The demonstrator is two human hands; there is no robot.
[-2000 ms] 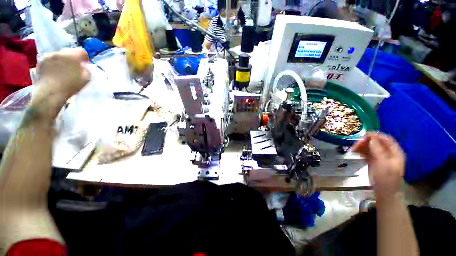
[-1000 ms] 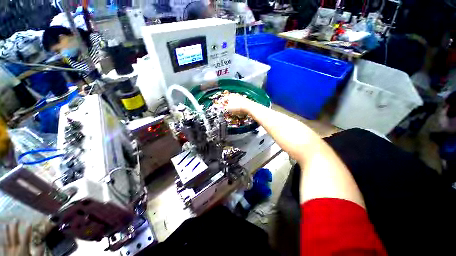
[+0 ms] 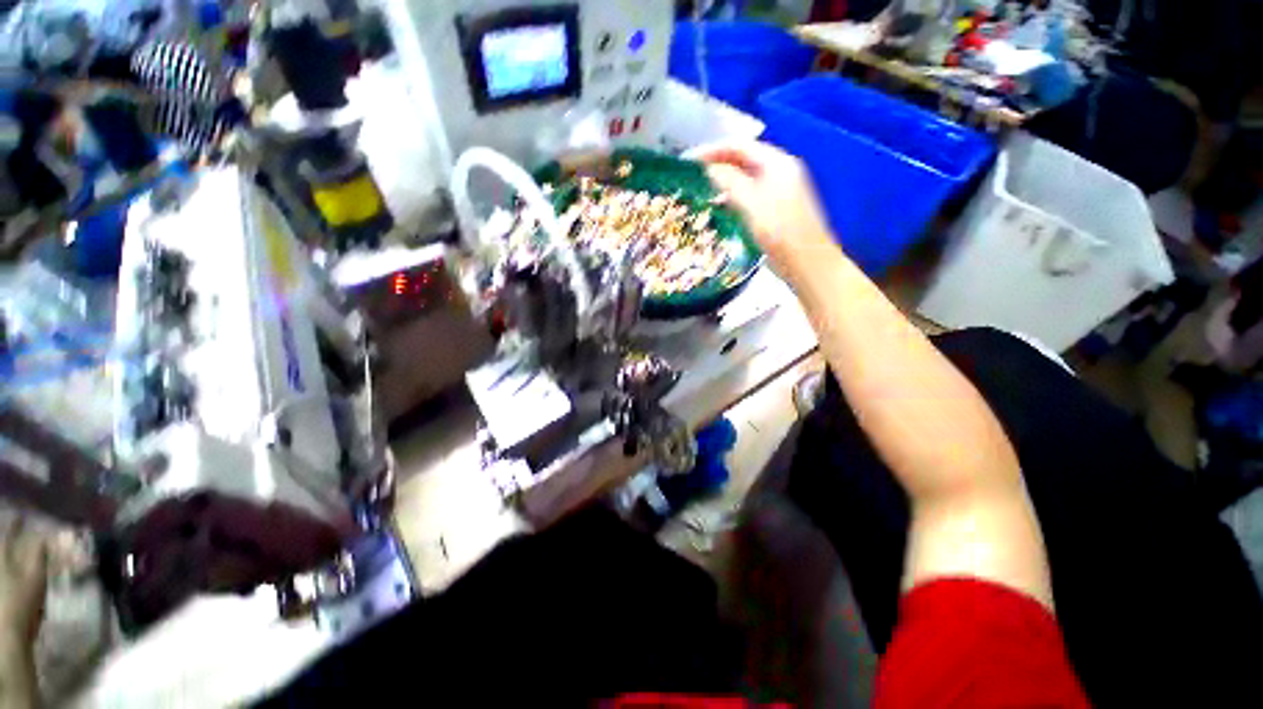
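Observation:
The round green bowl [image 3: 705, 183] stands right of the machine head and holds many small pale and brownish buttons [image 3: 651, 236]. My right hand [image 3: 759, 194] is at the bowl's far right rim, fingers bent; blur hides whether it holds anything. My left hand [image 3: 24, 568] is blurred and partly cut off at the left edge, beside the button-sewing machine head [image 3: 229, 416]. The button feeder arm [image 3: 561, 305], with a curved clear tube, stands between head and bowl. Black garment [image 3: 554, 623] lies over my lap.
The white feeder control unit [image 3: 430, 83] with a screen stands behind the bowl. A small control box [image 3: 416, 326] shows red digits. A blue bin [image 3: 873, 166] and a white bin [image 3: 1053, 243] stand to the right. A black heap [image 3: 1080, 485] lies beside my right arm.
The view has swung right towards the bowl over these frames. My right hand has moved from the buttons in the bowl to its far right rim.

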